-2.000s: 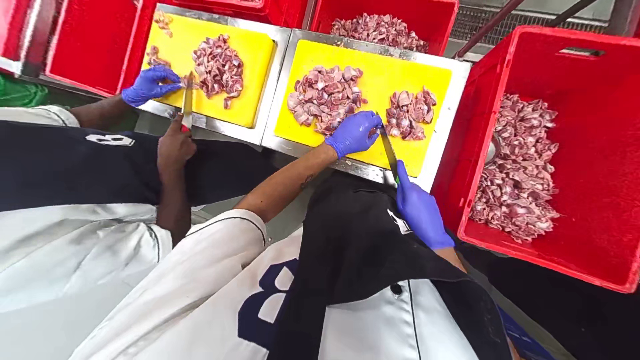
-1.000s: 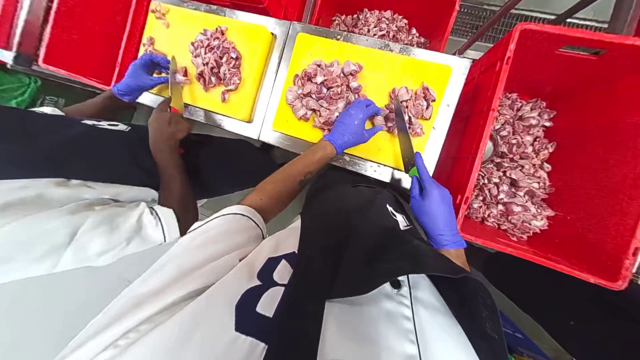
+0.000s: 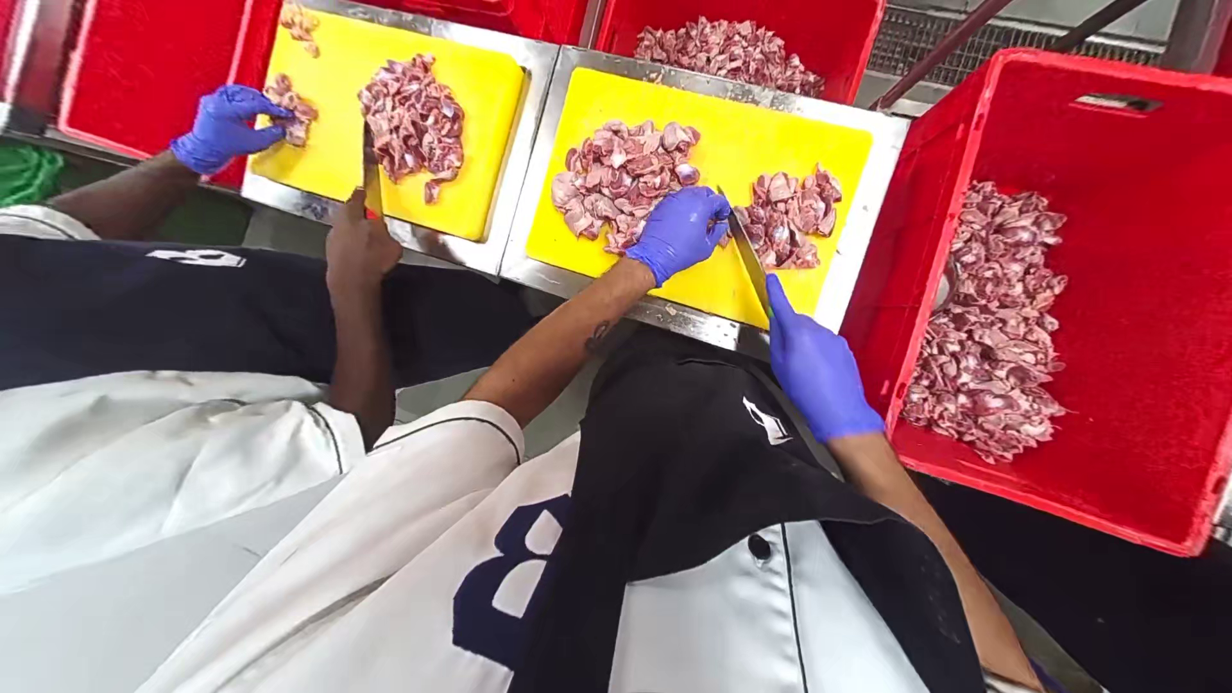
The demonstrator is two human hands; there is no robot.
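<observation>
My left hand [image 3: 681,233], in a blue glove, is over the yellow cutting board [image 3: 664,101], fingertips pinched together by the knife tip; whether a small meat piece is between them I cannot tell. My right hand [image 3: 818,371], also gloved in blue, grips a knife [image 3: 749,252] whose blade points up the board, along the left edge of the smaller heap of meat pieces [image 3: 794,207]. A larger heap of meat pieces [image 3: 616,178] lies on the board, left of the knife and partly behind my left hand. The board rests on a metal tray [image 3: 887,144].
A deep red crate [image 3: 1136,241] at the right holds a pile of meat pieces [image 3: 1001,327]. Another red crate [image 3: 616,29] with meat stands beyond my board. At the left a co-worker holds a knife [image 3: 372,173] over a second yellow board [image 3: 481,144] with meat heaps.
My left hand has moved away from the larger heap toward the knife tip since a second ago. The knife, then over the smaller heap, is now at its left edge.
</observation>
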